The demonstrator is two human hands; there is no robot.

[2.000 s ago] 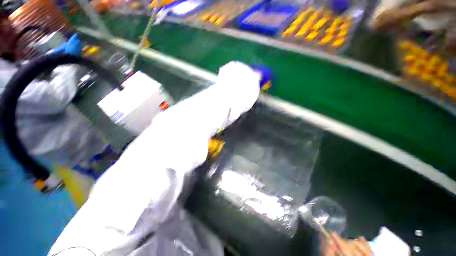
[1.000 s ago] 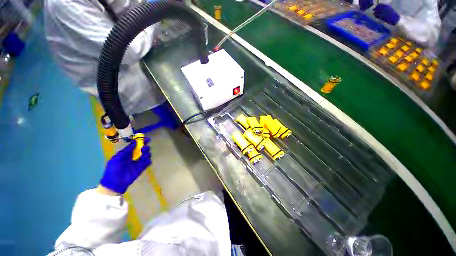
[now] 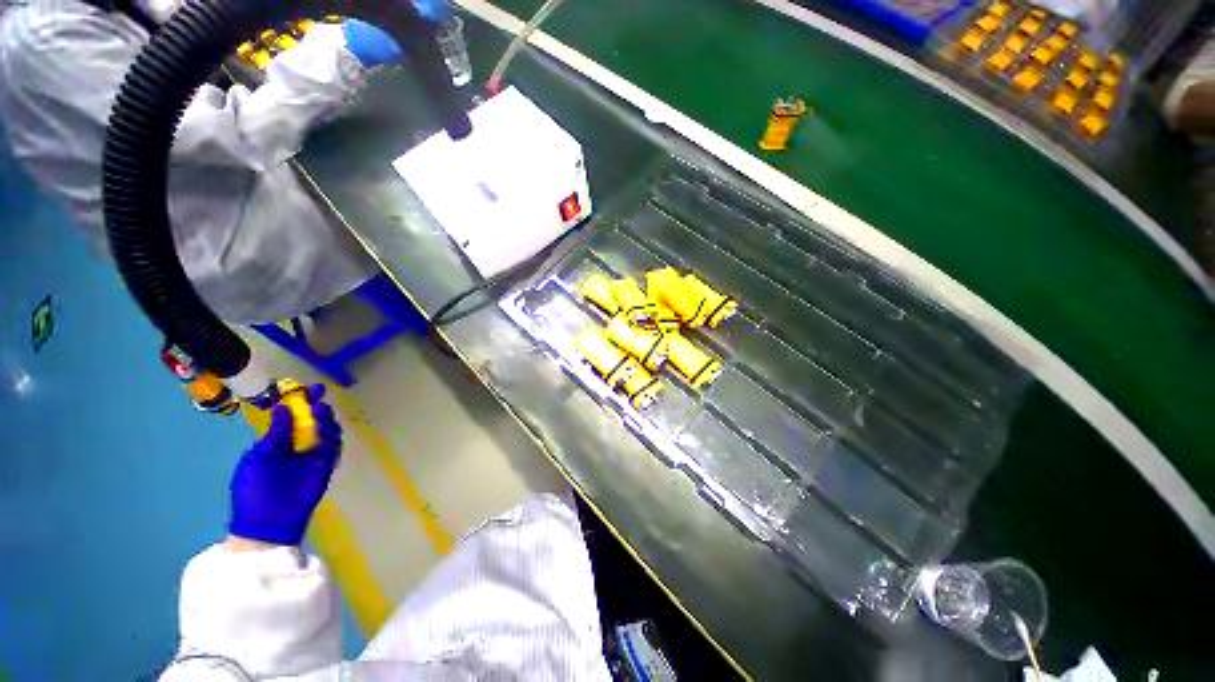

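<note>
My left hand (image 3: 284, 480), in a blue-purple glove, is shut on a yellow housing (image 3: 304, 416) at the left, beyond the bench edge. The housing's upper end is at the hose nozzle (image 3: 251, 386), and whether they touch is hard to tell. The nozzle ends a thick black corrugated hose (image 3: 127, 173) that arches from a white box (image 3: 500, 187). Several yellow housings (image 3: 653, 333) lie in a loose heap on the left part of a clear blister tray (image 3: 826, 386). My right hand is not in view.
A clear plastic cup (image 3: 999, 606) with a thin stick leaning in it stands at the lower right, beside a white wipe (image 3: 1090, 666). One yellow part is on the green conveyor (image 3: 706, 67). Another worker's white sleeve (image 3: 287, 100) and blue glove are at the upper left.
My left hand came from over the conveyor side to the nozzle with a housing. Since a second ago, the view has shifted and the hand stays at the nozzle. My right hand has left the picture.
</note>
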